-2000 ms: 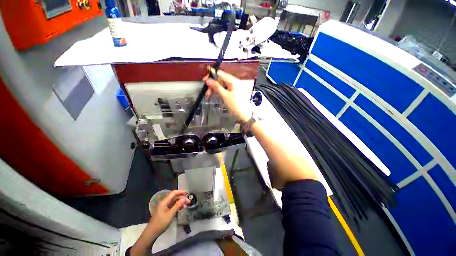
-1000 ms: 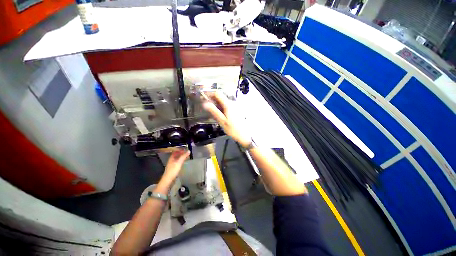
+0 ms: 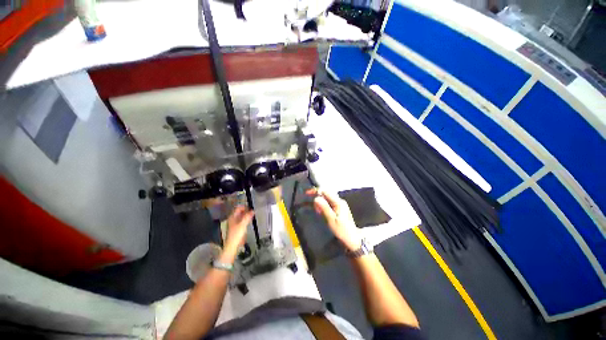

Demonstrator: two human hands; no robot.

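Note:
A long black strap (image 3: 228, 99) stands nearly upright between the two round black rollers (image 3: 246, 178) at the front of the edge-painting machine (image 3: 159, 83). Its lower end hangs below the rollers. My left hand (image 3: 238, 222) is just under the rollers, fingertips at the strap's left side; whether it grips the strap is unclear. My right hand (image 3: 330, 211) is right of and below the rollers, off the strap, fingers bent with thumb and index close together. Whether it holds something small cannot be told.
A fanned bundle of black straps (image 3: 412, 159) lies on the narrow white table (image 3: 332, 133) at right, with a dark square pad (image 3: 364, 206). A white bucket (image 3: 201, 260) is at lower left. A blue-and-white machine (image 3: 465, 99) stands at right, a bottle (image 3: 92, 23) at upper left.
The strap has come upright and passed down between the rollers. My right hand has let go of it and moved down and right. My left hand has risen to the strap below the rollers.

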